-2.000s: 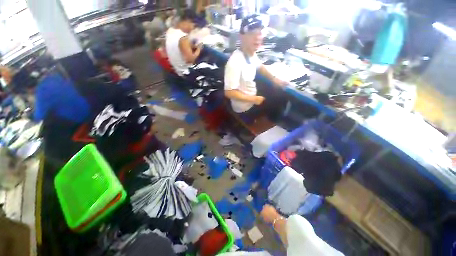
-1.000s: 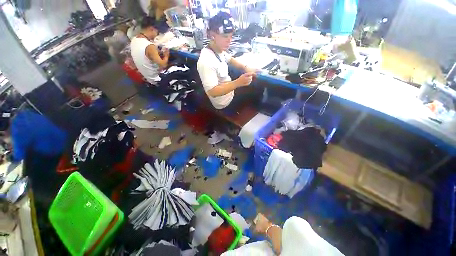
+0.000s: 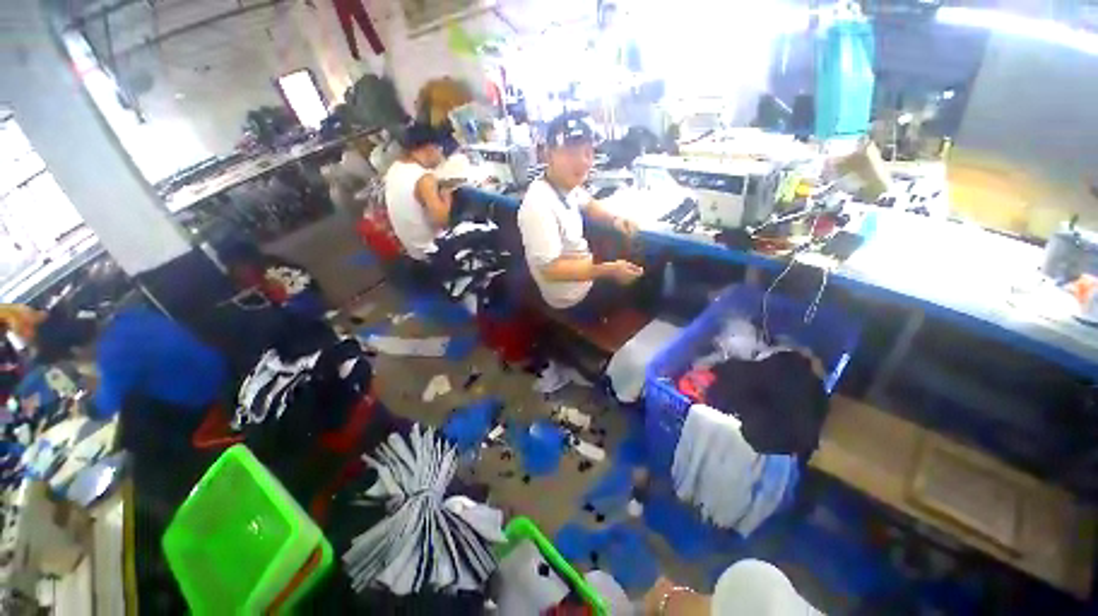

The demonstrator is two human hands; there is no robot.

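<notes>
My right hand (image 3: 669, 597), with a band at the wrist and a white sleeve beside it, is at the bottom edge. It is small, blurred and partly cut off; its fingers cannot be made out. My left hand is not in view. Nearest are a fanned bundle of grey-and-white cut pieces (image 3: 424, 515) and a small green basket (image 3: 556, 556) holding pale cloth, cut off below. A blue plastic basket (image 3: 665, 421) at the right holds black and red cloth, with pale pieces hanging over its front.
Green baskets (image 3: 235, 535) stand at lower left. Dark and white cloth (image 3: 283, 379) is heaped behind them. Two seated people (image 3: 560, 241) are along the blue-edged table (image 3: 927, 259). A brown board (image 3: 951, 481) lies under it. Scraps litter the floor.
The view has tilted up, so my right hand and the baskets sit lower in the picture and the hand is more cut off. The nearer person's head is turned more towards me than one second ago.
</notes>
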